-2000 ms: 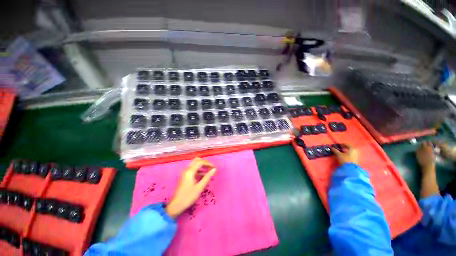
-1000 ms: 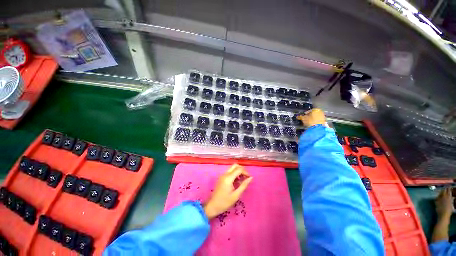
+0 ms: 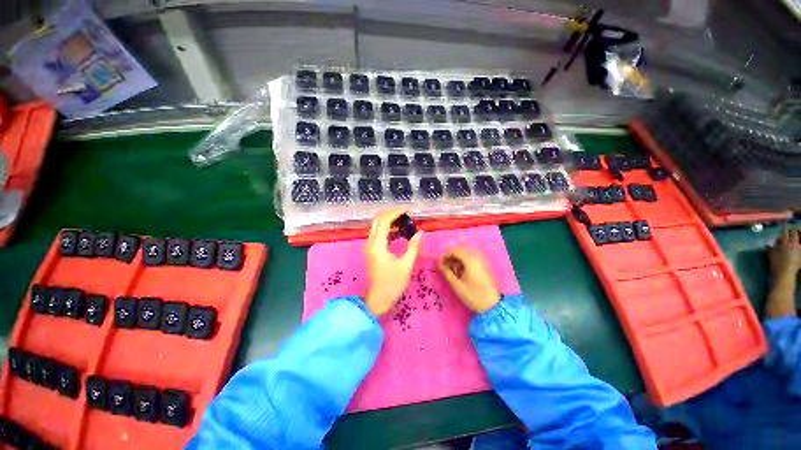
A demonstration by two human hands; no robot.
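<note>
My left hand [image 3: 389,268] is raised over the pink mat [image 3: 369,369] and holds a black plastic housing [image 3: 403,228] between thumb and fingers. My right hand [image 3: 471,278] is over the right part of the mat with its fingers curled. A dark patch shows at its fingertips, but I cannot tell if it holds anything. Tiny black parts [image 3: 406,309] lie scattered on the mat between and left of my hands. Behind the mat, the clear blister tray [image 3: 290,215] holds several rows of black housings.
The left red-orange tray [image 3: 176,279] bears rows of housings. The right red-orange tray [image 3: 654,299] has housings at its far end. A second blister stack [image 3: 720,163] stands far right, beside another person's hand [image 3: 784,264]. Tools [image 3: 606,53] hang on the partition.
My right hand has come back from the blister tray's right end to the mat. My left hand has risen slightly and now visibly holds a housing. The camera view has shifted.
</note>
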